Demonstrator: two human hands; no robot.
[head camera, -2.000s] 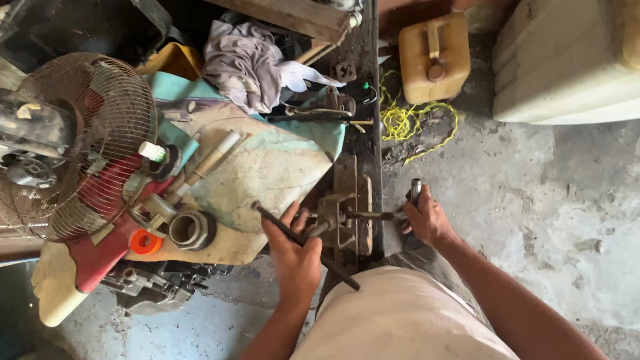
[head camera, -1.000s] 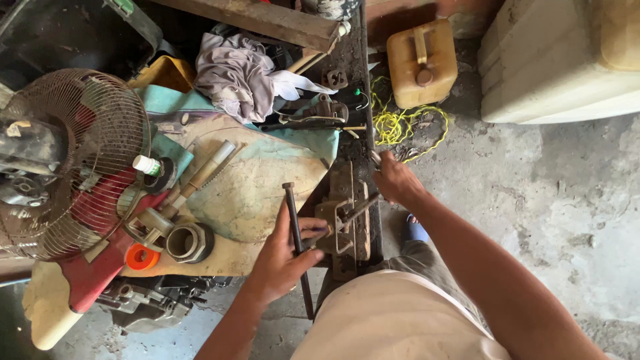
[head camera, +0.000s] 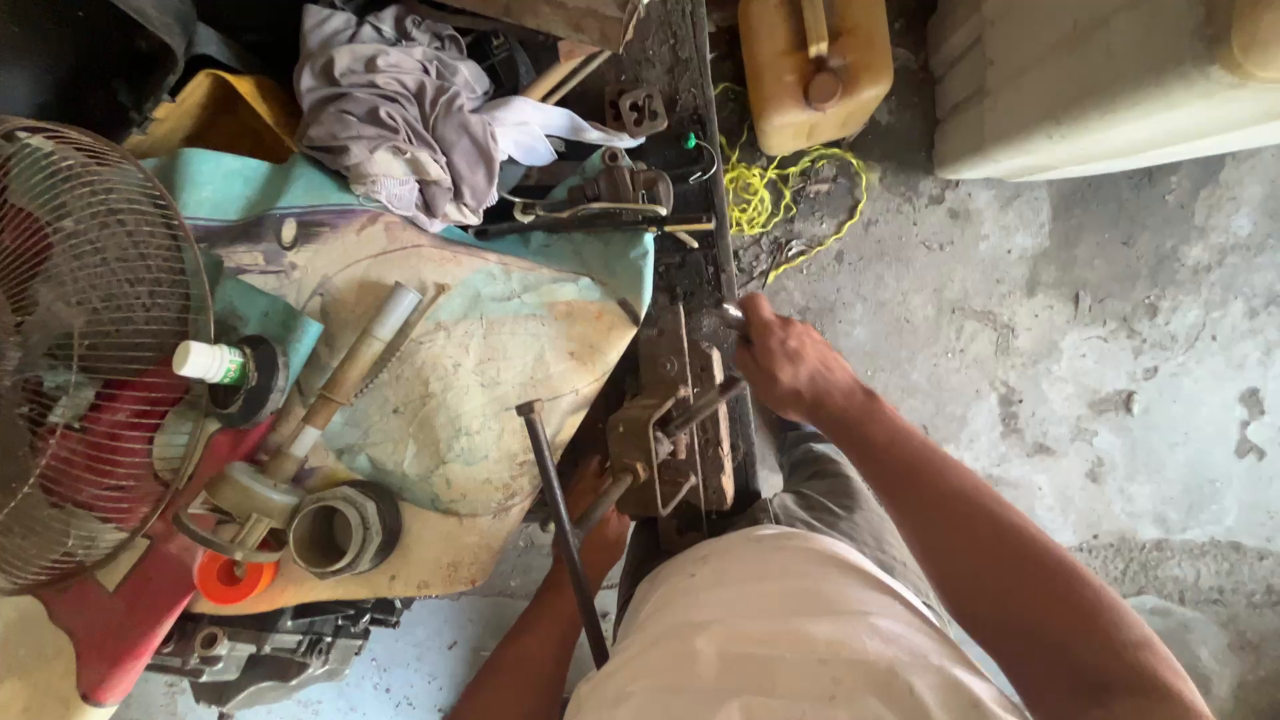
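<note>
A rusty metal bench vise (head camera: 645, 440) with a threaded screw is fixed at the bench edge. A long dark T-bar handle (head camera: 560, 500) slants across its near end. My left hand (head camera: 600, 515) is beneath the vise's left end, behind the bar; the bar and vise hide most of its fingers. My right hand (head camera: 785, 360) is closed around a shiny metal tool (head camera: 733, 316), of which only the end shows, just right of the vise and beside the bench edge. A short round metal rod (head camera: 705, 405) sticks out of the vise below that hand.
Left are a fan with a wire guard (head camera: 100, 350), a large pipe fitting (head camera: 340, 530), an orange ring (head camera: 235, 577), a white-capped bottle (head camera: 210, 362) and a crumpled cloth (head camera: 400, 110). Yellow cord (head camera: 760, 195) and a plastic jerrycan (head camera: 820, 70) lie beyond the bench edge.
My right hand has moved from right of the vise to the bench edge above it. My left hand, in front with the bar across it earlier, is now behind the bar.
</note>
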